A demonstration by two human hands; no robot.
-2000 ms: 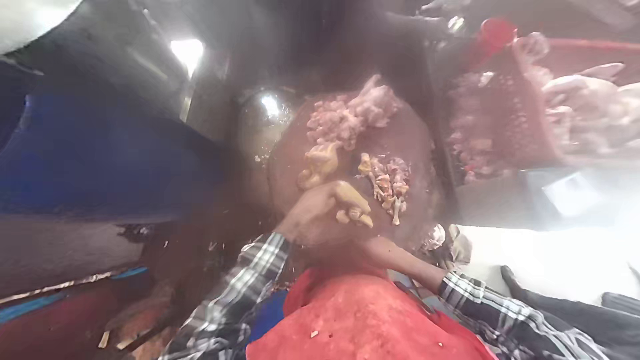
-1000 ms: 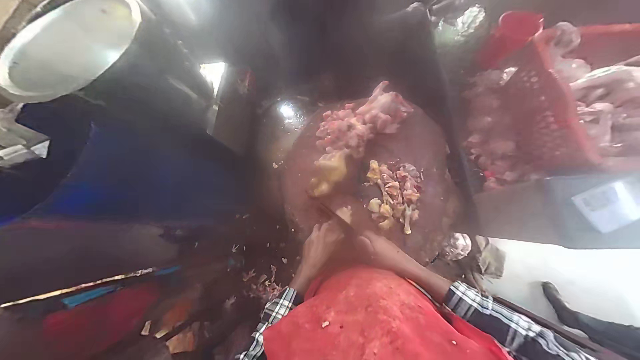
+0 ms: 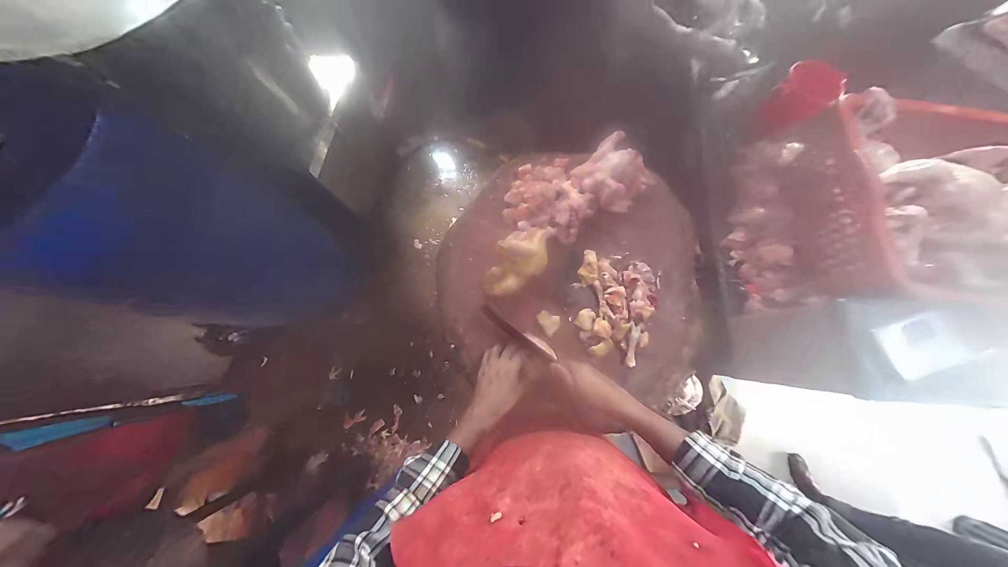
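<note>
My right hand (image 3: 579,386) is closed around a knife, whose dark blade (image 3: 508,327) points up and left over a round chopping block (image 3: 669,236). Just left of the blade's near end is my left hand (image 3: 500,374), low on the block; whether it grips a piece there is hidden. A small pale meat piece (image 3: 549,323) lies right of the blade. Yellowish chicken meat (image 3: 517,260) sits beyond the knife, touching a heap of pink cut meat (image 3: 551,193). Chopped bony pieces (image 3: 618,303) are piled on the right of the block.
A red perforated crate (image 3: 878,205) with whole plucked chickens (image 3: 945,205) stands at the right. More meat pieces (image 3: 764,252) lie beside it. A large blue drum (image 3: 181,213) is on the left. Scraps (image 3: 386,433) lie low left of the block. A person's leg (image 3: 882,512) shows at lower right.
Two seconds ago my left hand was on yellowish chicken pieces further up the block; it has come down beside the knife. Fewer yellowish pieces show near it.
</note>
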